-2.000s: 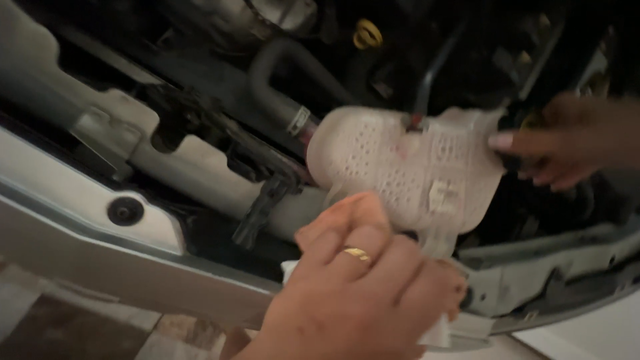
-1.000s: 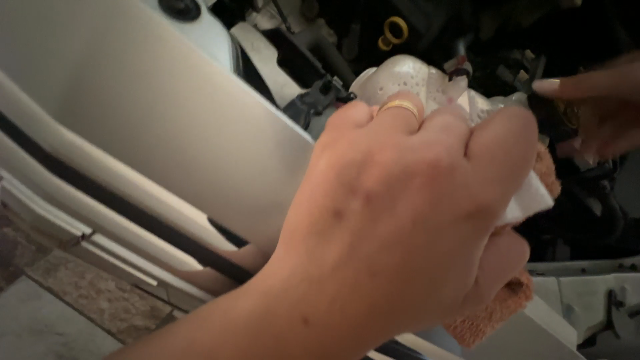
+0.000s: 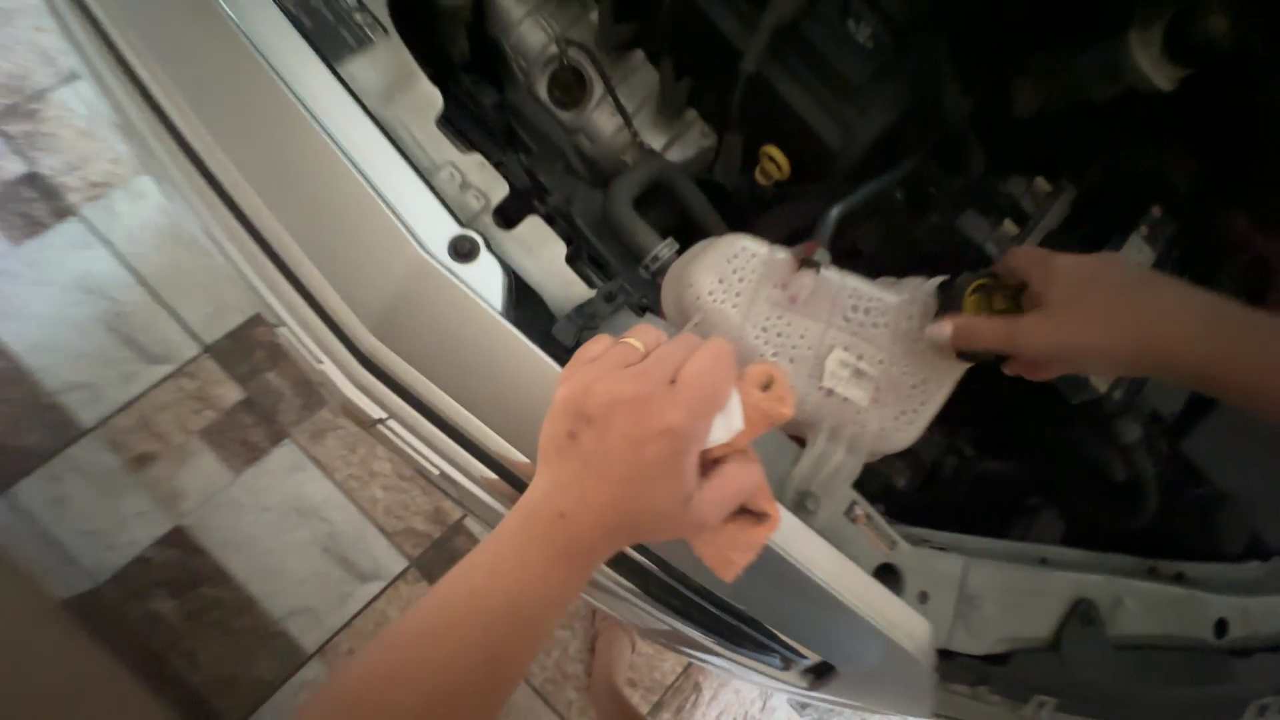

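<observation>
A translucent white plastic coolant reservoir (image 3: 770,310) with a dimpled surface and a small label sits at the edge of the engine bay. My left hand (image 3: 640,440), with a gold ring, is closed around an orange cloth (image 3: 740,540) and something white (image 3: 727,418), just beside the reservoir's near side. At the reservoir's right end, my right hand (image 3: 1040,320) has its thumb and fingers around a black cap with a yellow part (image 3: 990,298). Whether the cap is seated on the neck cannot be told.
A black hose with a clamp (image 3: 660,255) runs by the reservoir's left end. Behind it are a yellow ring handle (image 3: 771,165) and a metal engine part with a round opening (image 3: 568,88). The car's silver front edge (image 3: 400,300) borders the bay, above a tiled floor (image 3: 290,520).
My left hand, with the orange cloth, has moved off the reservoir, which it largely covered a second ago. My right hand is at the black cap again. The view has shifted.
</observation>
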